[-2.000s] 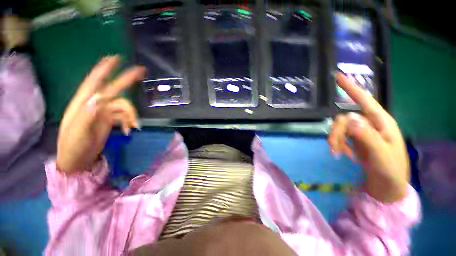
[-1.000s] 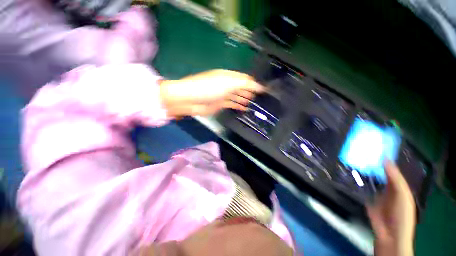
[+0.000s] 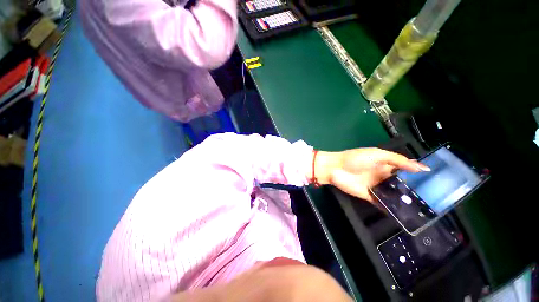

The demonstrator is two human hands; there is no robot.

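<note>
A smartphone (image 3: 431, 187) with a camera viewfinder screen, bluish picture and round white shutter button, is tilted above the black phone tray (image 3: 361, 219). My left hand (image 3: 361, 171) holds it by its left side, the thumb or a finger lying over the screen. A second phone (image 3: 418, 253) with a dark camera screen lies in the tray below. Part of another lit phone (image 3: 513, 292) is cut off at the lower right edge. My right hand is not in view.
A slanted post with yellowish wrap (image 3: 402, 59) stands behind the tray, a small black device (image 3: 427, 128) near its foot. A person in a pink smock (image 3: 159, 53) sits at the upper left. Another tray (image 3: 253, 29) with lit phones lies beyond on the green bench (image 3: 304, 97).
The view has swung left. My left hand was over the tray and now holds a phone raised above it. My right hand, earlier at a bright phone, has left the picture.
</note>
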